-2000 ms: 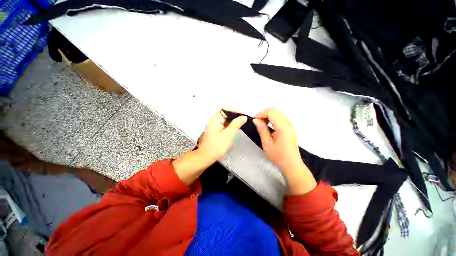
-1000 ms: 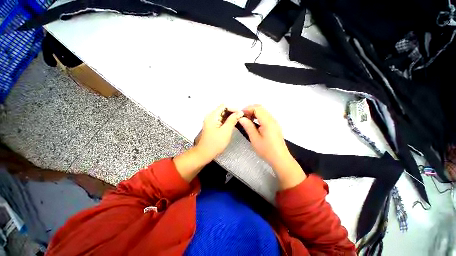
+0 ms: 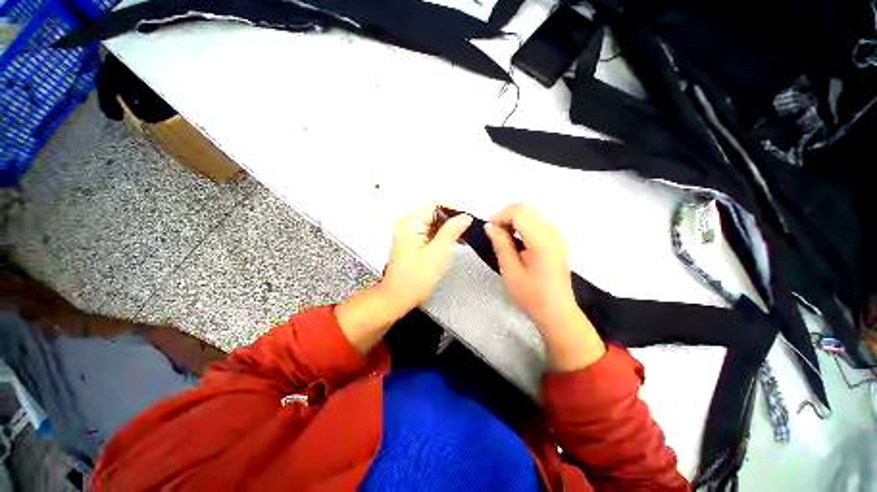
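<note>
My left hand (image 3: 420, 258) and my right hand (image 3: 531, 258) are close together over the white tabletop, near its front edge. Both pinch the end of a long black fabric band (image 3: 664, 320) between thumb and fingers. A short dark stretch of the band shows between the fingertips. From my right hand the band runs behind the wrist to the right, then bends down toward the lower right edge of the picture. The fingers hide part of the band's end. Its very tip is too small to tell.
A pile of black bands (image 3: 760, 106) covers the right side of the white table (image 3: 288, 106). More pointed black bands (image 3: 404, 34) lie along the far edge. A checked strip (image 3: 700, 269) lies at right. A blue crate (image 3: 43, 82) and a cardboard box (image 3: 192, 146) stand beyond the left edge.
My hands came together at the band's end, then moved slightly apart again. The hanging part of the band at lower right has shifted a little. The view has swayed slightly.
</note>
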